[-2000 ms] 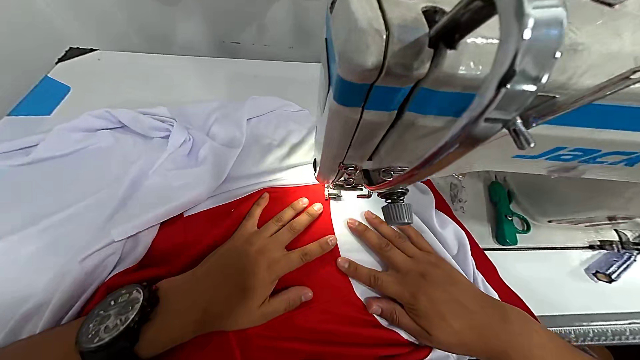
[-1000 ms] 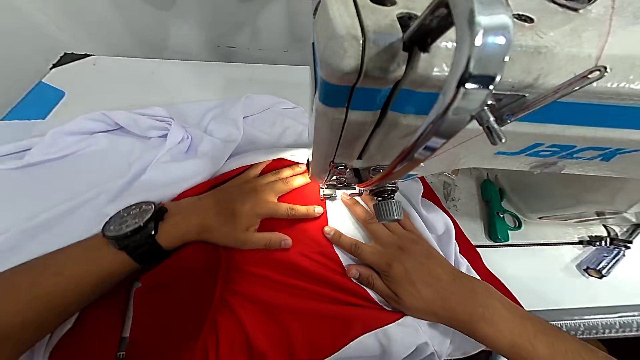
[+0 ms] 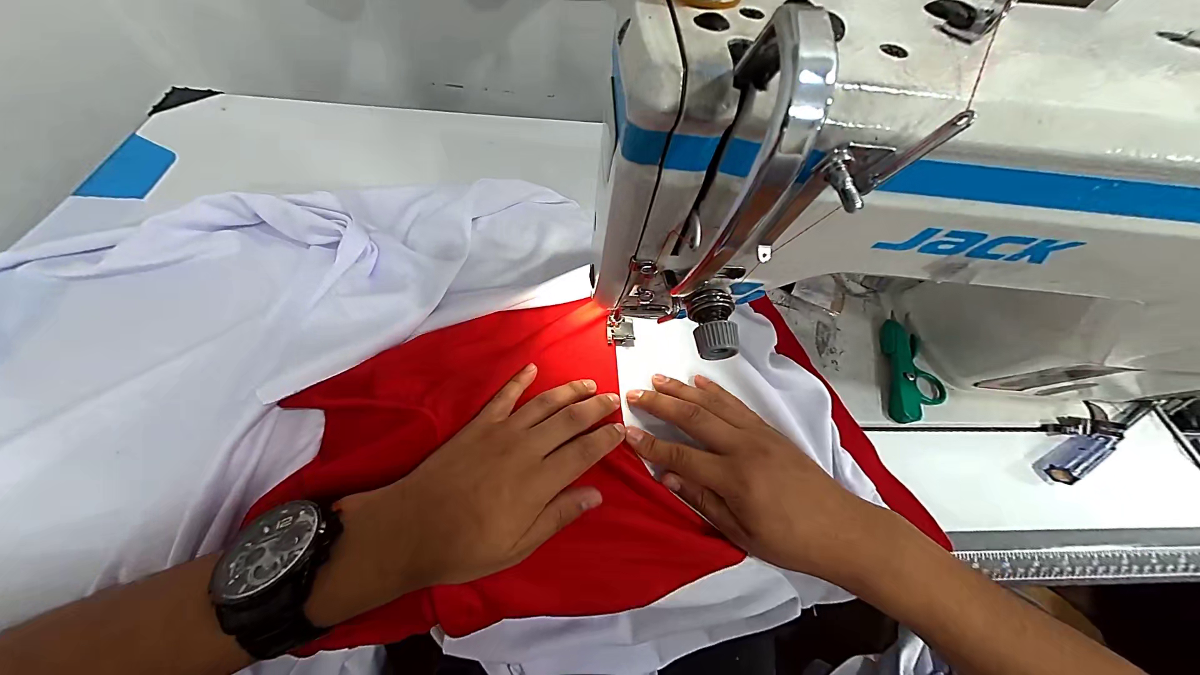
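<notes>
Red fabric (image 3: 394,403) joined to white fabric (image 3: 281,309) lies under the presser foot (image 3: 621,330) of a Jack sewing machine (image 3: 900,122). The red-white seam runs from the foot toward me, between my hands. My left hand (image 3: 525,478), below a black wristwatch (image 3: 272,572), rests flat on the red part with fingers spread. On the right of the seam my right hand (image 3: 731,459) presses on the white and red cloth, its fingertips close to those of the left. A lamp lights the cloth at the foot. The needle tip cannot be made out.
Green thread snips (image 3: 905,370) lie under the machine arm at the right. A small clear-and-metal attachment (image 3: 1078,455) is on the white table (image 3: 994,487) near them. A metal ruler (image 3: 1078,562) runs along the front right edge. A grey wall stands behind.
Both hands have moved back from the presser foot toward me. The cloth has shifted, and more of its near white edge now shows. The view has shifted somewhat.
</notes>
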